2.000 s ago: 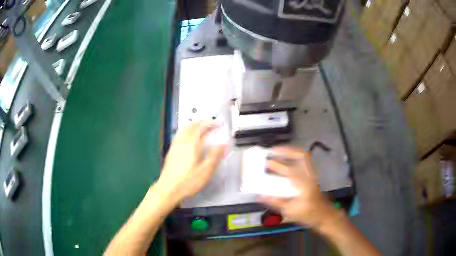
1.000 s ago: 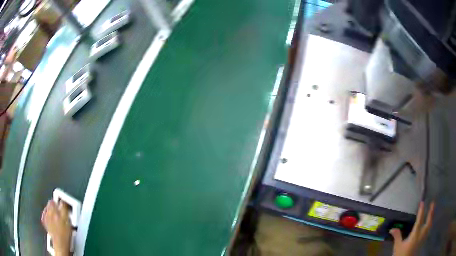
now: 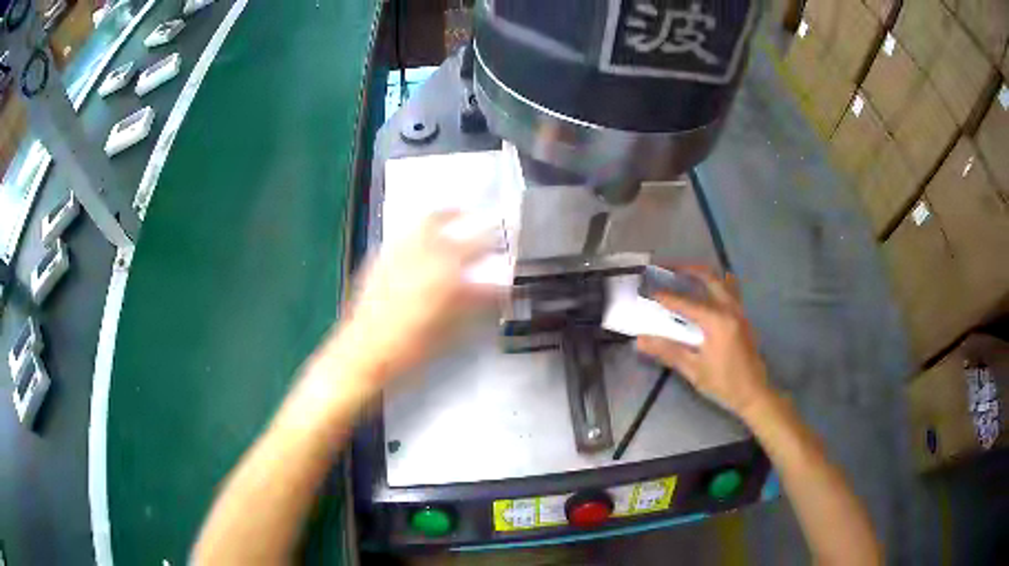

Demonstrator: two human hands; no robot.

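My right hand [image 3: 714, 337] holds a white plastic housing [image 3: 653, 315] at the right side of the dark fixture [image 3: 537, 304], below the silver horn [image 3: 603, 221]. The fixture's dark recess shows. My left hand [image 3: 415, 276] is blurred, left of the fixture over the base plate [image 3: 443, 426]; whether it holds anything is hidden by blur. The slotted clamp bar [image 3: 586, 398] runs from the fixture toward me.
The black welding head [image 3: 614, 83] stands above. A hex key [image 3: 642, 415] lies right of the clamp bar. Green buttons flank a red stop button [image 3: 589, 507]. Housings lie on the conveyor belt [image 3: 72, 343] beyond the green worktop [image 3: 232, 276]. Cartons [image 3: 929, 122] stand right.
The view has swung back right to the welder. My left hand has moved from a housing on the belt to the fixture's left. My right hand has left the green button and now holds a housing.
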